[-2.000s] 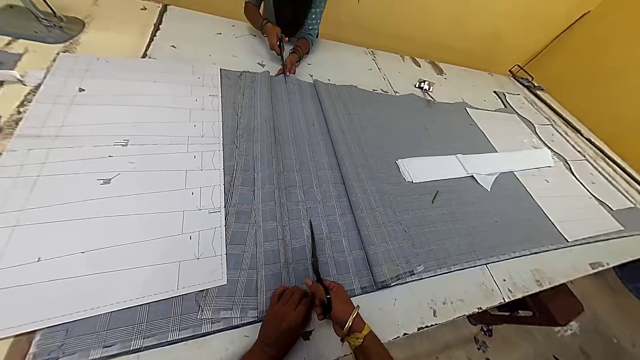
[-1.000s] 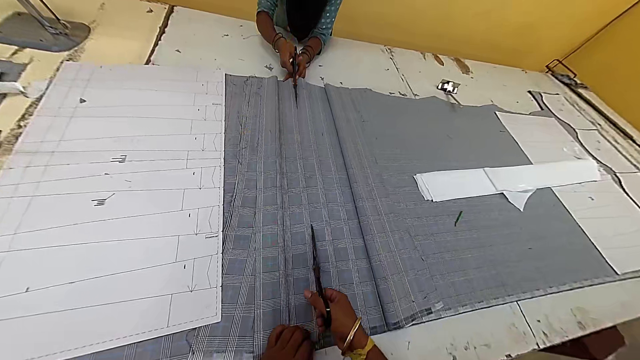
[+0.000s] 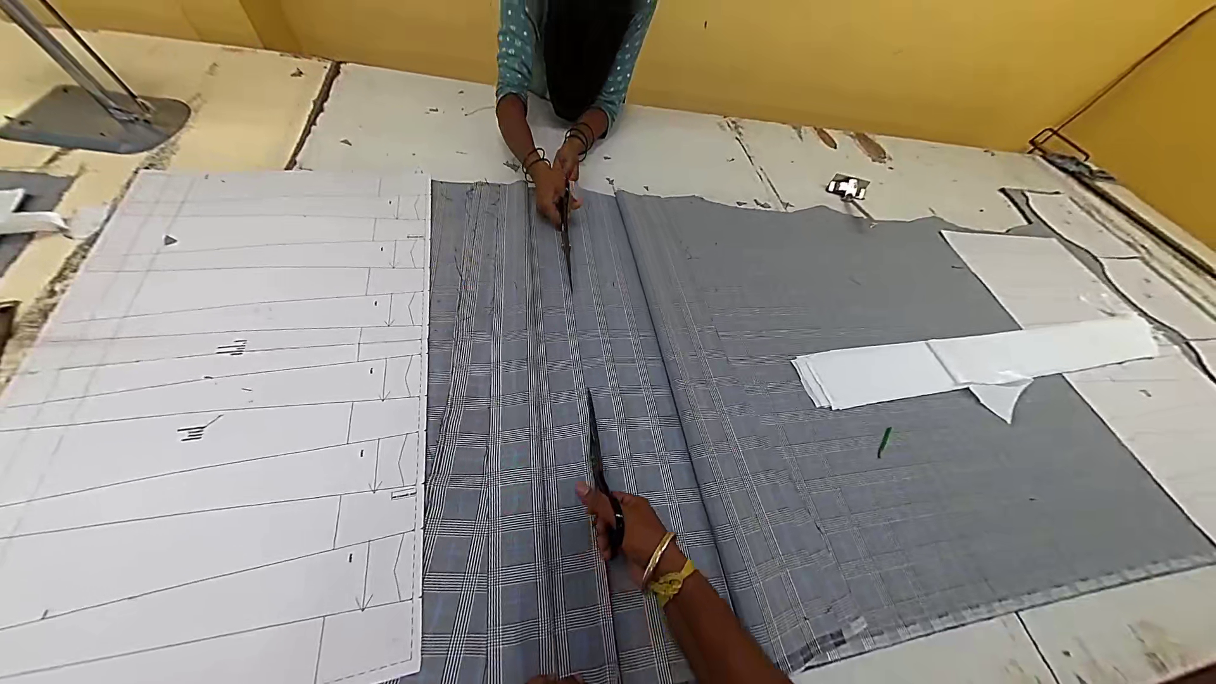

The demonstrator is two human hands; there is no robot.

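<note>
My right hand [image 3: 627, 532] is closed on the dark handles of long fabric scissors [image 3: 597, 451], whose blades point away from me over grey checked fabric [image 3: 518, 456]. Of my left hand [image 3: 556, 679] only a sliver shows at the bottom edge; its fingers and any hold are hidden. Across the table a co-worker's hands [image 3: 559, 185] hold a second pair of scissors [image 3: 568, 247], pointing towards me on the same fabric. A large white paper pattern sheet [image 3: 237, 399] with drawn lines lies left of the checked strip.
Folded white paper [image 3: 883, 372] lies on the fabric at the right, near a small green strip [image 3: 884, 442]. Further right are more paper pattern pieces [image 3: 997, 275]. A small metallic object [image 3: 847, 186] lies beyond the fabric's far edge. A grey metal base [image 3: 100, 119] stands at upper left.
My right hand and scissors have moved forward, away from the near table edge. My left hand, in fuller view before, has mostly dropped out of the frame. The co-worker's scissors have come further onto the fabric.
</note>
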